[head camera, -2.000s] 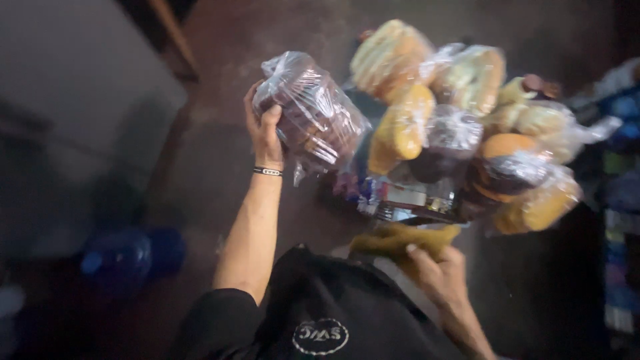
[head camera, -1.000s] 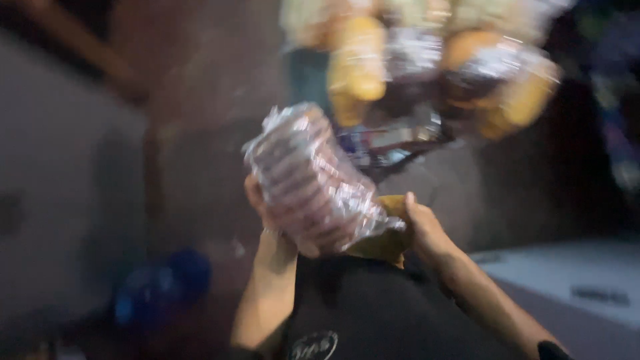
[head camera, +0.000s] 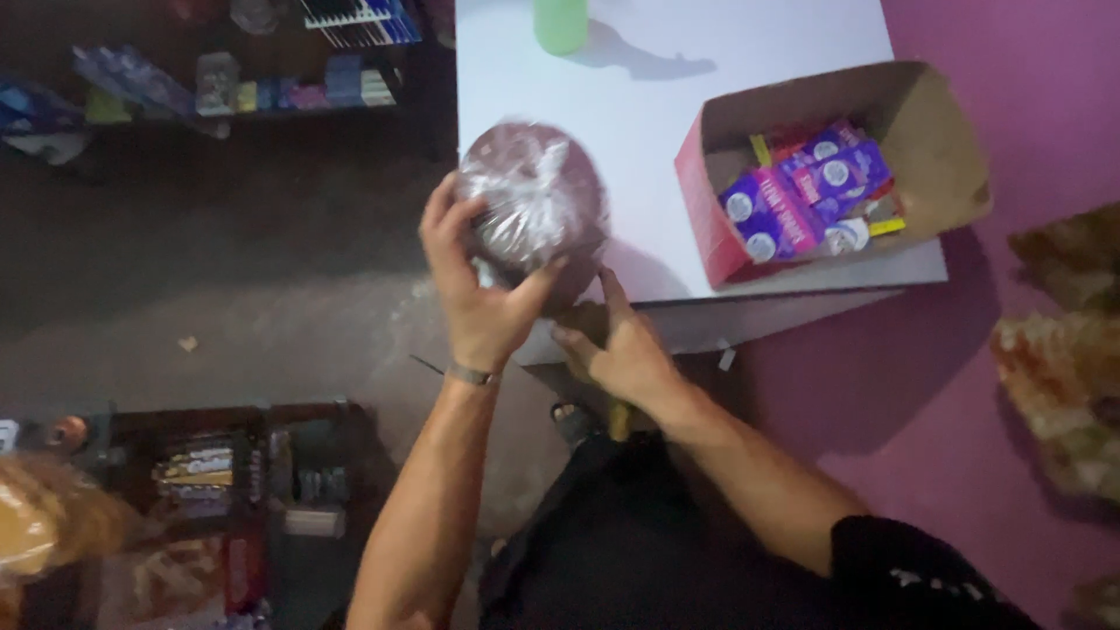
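A round brown item in clear plastic wrap (head camera: 534, 197) is gripped by my left hand (head camera: 477, 289), which wraps its left and lower side with thumb and fingers. It is over the corner of a white table (head camera: 647, 157). My right hand (head camera: 634, 354) is just below it, index finger against its lower edge. A yellowish-brown cloth (head camera: 619, 420), partly hidden, hangs at my right hand; its grip on it is mostly covered.
An open cardboard box (head camera: 932, 131) with purple packets (head camera: 774, 214) stands on the table, near a green cup (head camera: 561, 26). Stocked shelves (head camera: 289, 114) are at upper left. A dark display case (head camera: 350, 464) with goods is at lower left. A pink wall (head camera: 840, 394) is at right.
The view has swung from the hanging wrapped goods to the white table. My left hand still holds the wrapped item, now seen end-on. My hands have come closer together since the first frame.
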